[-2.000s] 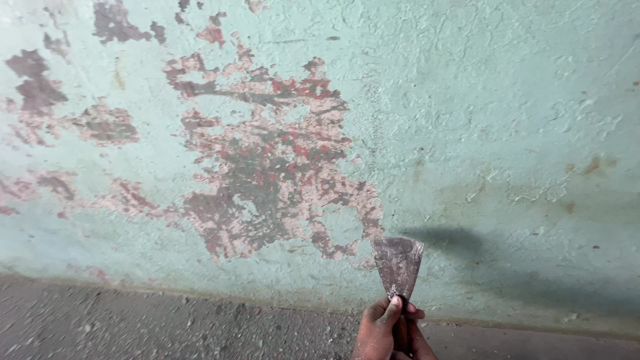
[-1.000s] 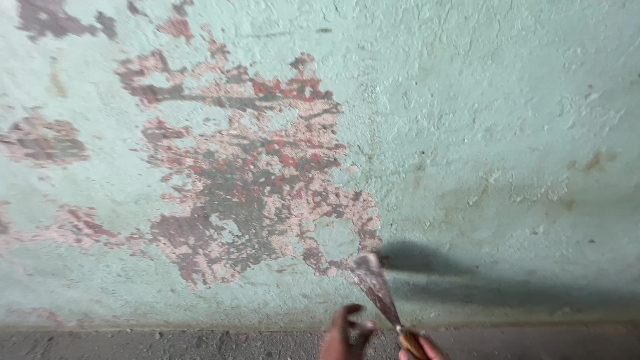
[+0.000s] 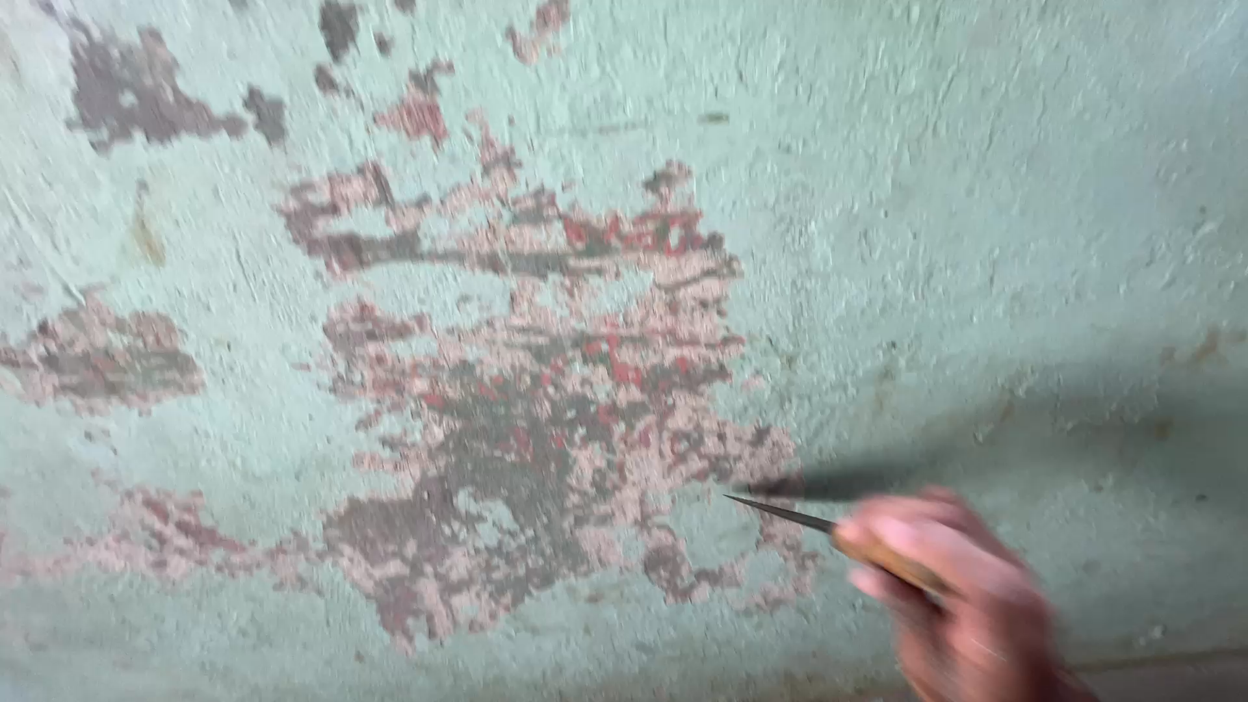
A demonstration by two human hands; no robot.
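Observation:
My right hand (image 3: 960, 585), blurred at the lower right, grips a paint scraper (image 3: 882, 559) by its wooden handle. The blade is seen nearly edge-on as a thin dark line, its tip pointing left at the right part of a large peeled patch (image 3: 517, 429). Whether the tip touches the wall cannot be told. Around the patch, pale green paint (image 3: 926, 195) covers the wall; within it, grey, pinkish and red layers show, with an island of green paint (image 3: 717, 526) just below the blade tip. My left hand is out of view.
Smaller bare patches lie at the upper left (image 3: 141, 88) and left (image 3: 107, 356) of the wall. A dark shadow (image 3: 1053, 429) falls on the wall to the right, above my hand. The wall's bottom edge shows at the lower right corner.
The scraper has turned from its face showing to edge-on, and my right hand has risen along the wall. My left hand, near the handle one second ago, has left the view.

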